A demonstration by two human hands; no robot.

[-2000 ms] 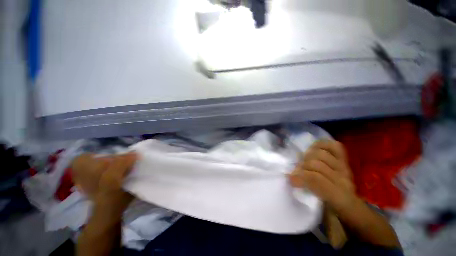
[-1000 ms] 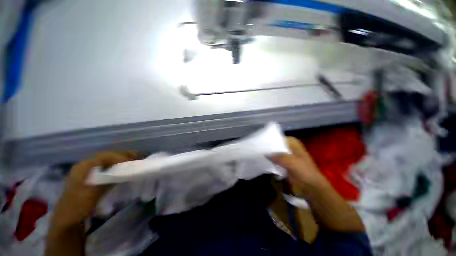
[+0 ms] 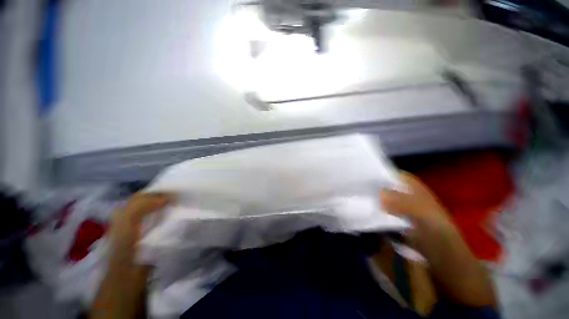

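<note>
A white collar or facing piece (image 3: 268, 177) is stretched flat between my hands, in front of the table's front edge. Softer white garment cloth (image 3: 181, 243) hangs bunched below it over my lap. My left hand (image 3: 140, 215) grips its left end. My right hand (image 3: 408, 202) grips its right end. The picture is blurred, so the fingertips are not clear. The presser foot and needle area (image 3: 317, 37) of the sewing machine is at the top, in lamp glare, away from the cloth.
The white table (image 3: 143, 81) has a grey front edge. Thread snips (image 3: 460, 87) lie right of the needle. Blue tape (image 3: 47, 59) is at the left. A red cloth bundle (image 3: 477, 199) sits below the table at right. White garments with red patches (image 3: 87, 240) lie at lower left.
The white piece, seen narrow and slanted a second ago, now shows a broad flat face between both hands. The view has shifted, so less of the machine head shows.
</note>
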